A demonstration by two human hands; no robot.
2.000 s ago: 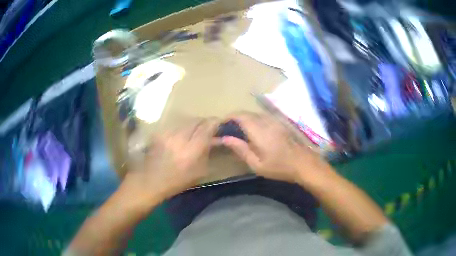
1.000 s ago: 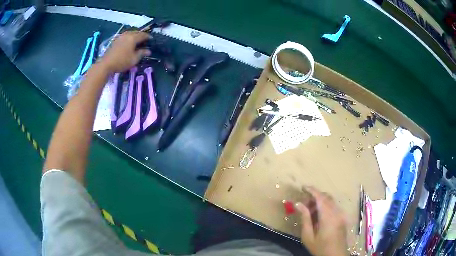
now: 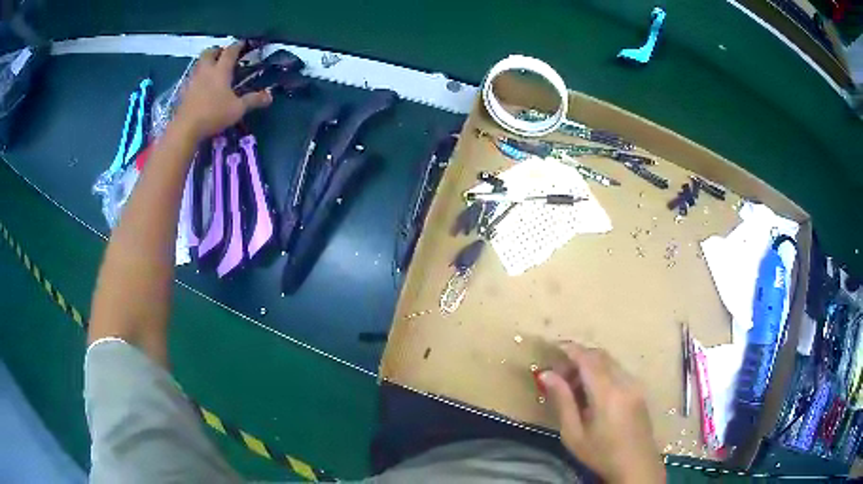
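My left hand (image 3: 216,93) reaches to the far left of the bench, thumb and fingers spread beside a dark curved part (image 3: 276,68); whether it grips anything cannot be told. My right hand (image 3: 606,406) is low over the front of the cardboard tray (image 3: 402,354), fingers curled, with a small red piece (image 3: 540,378) at the thumb tip, partly hidden. Black handle shells (image 3: 326,213) lie on the bench left of the tray. Pink-and-black handles (image 3: 230,213) lie in a row below my left hand.
The tray holds a blue electric screwdriver (image 3: 765,326), a pink tool (image 3: 704,392), a perforated white sheet (image 3: 530,227), slim tools and a white tape roll (image 3: 487,95) at its corner. Turquoise handles (image 3: 132,128) lie far left. Packed parts (image 3: 828,378) are at right.
The view has swung from the tray towards the left of the bench. My hands were together over the tray; my left hand has moved to the far-left parts, my right stays over the tray.
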